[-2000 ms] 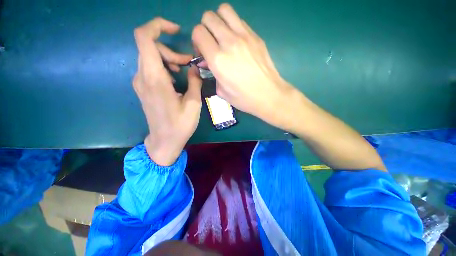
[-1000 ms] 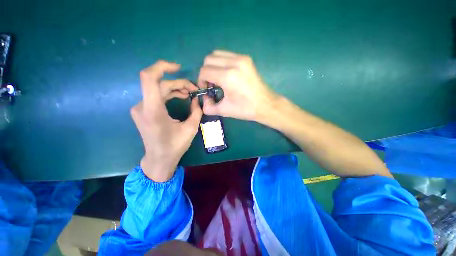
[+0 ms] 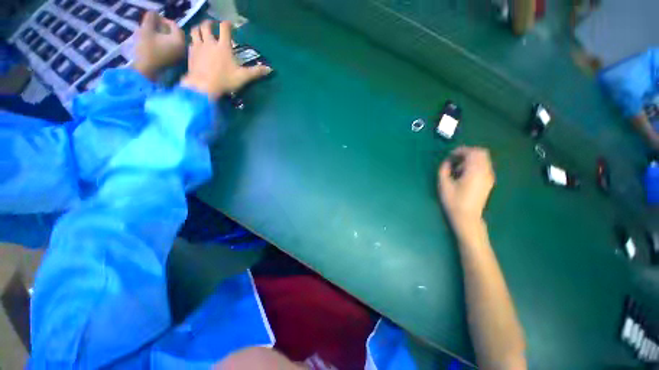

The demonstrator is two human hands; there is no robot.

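My left hand (image 3: 211,63) reaches to the upper left, its thumb and fingers spread around a dark handset (image 3: 248,54) with a grey window. Contact is too blurred to judge. My right hand (image 3: 466,184) is loosely curled over the bench, with a small dark part (image 3: 457,168) at its fingers. Beyond it lies an opened phone (image 3: 448,124), its pale rectangle towards me. A small pale ring (image 3: 418,125) lies to its left. Another small bright-edged piece (image 3: 238,103) lies below my left hand.
A pale sheet (image 3: 90,45) with rows of dark parts is at upper left. Another person's hand (image 3: 157,45) and blue sleeve are beside my left arm. More handsets (image 3: 556,175) lie along the right of the green bench (image 3: 339,188). A person's blue sleeve (image 3: 630,81) shows at far right.
The view has swung sideways. My hands, earlier together at a small dark part, are now far apart. My left hand has gone out to the left and its fingers have spread.
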